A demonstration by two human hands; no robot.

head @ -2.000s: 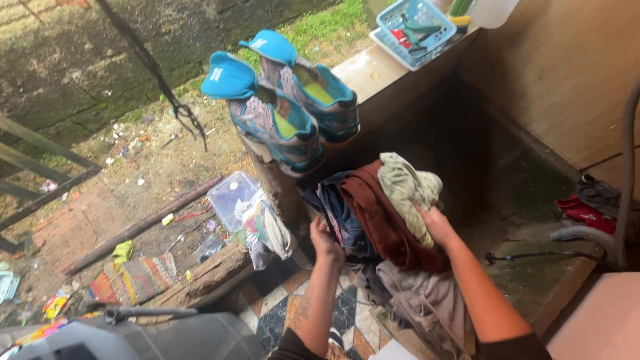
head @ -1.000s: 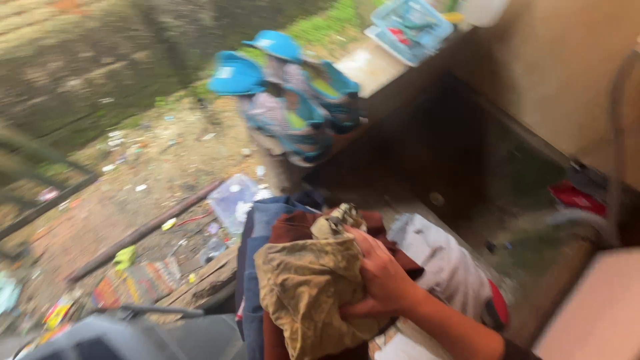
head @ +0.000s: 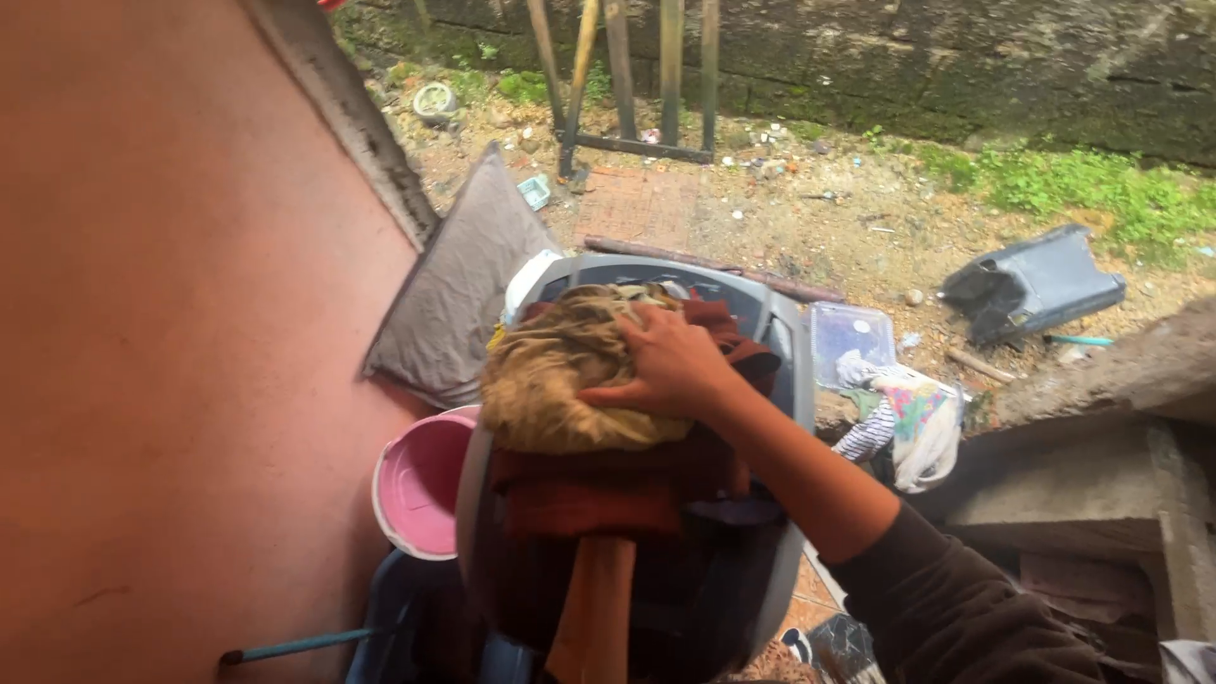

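Note:
A bundle of clothes lies over a grey plastic tub: a crumpled tan-brown cloth on top and a dark red-brown cloth beneath it. My right hand presses on the tan cloth with its fingers spread and the thumb apart. My left forearm comes up from the bottom edge and goes under the red-brown cloth, which hides the left hand. The inside of the tub is dark in its lower part.
A pink bucket and a grey cushion stand between the tub and the orange wall. At the right are a clear plastic container, draped cloths and a concrete ledge.
The view has swung far to the left, away from the shoes and the basin. The clothes bundle has moved from the dark basin area to over the grey tub.

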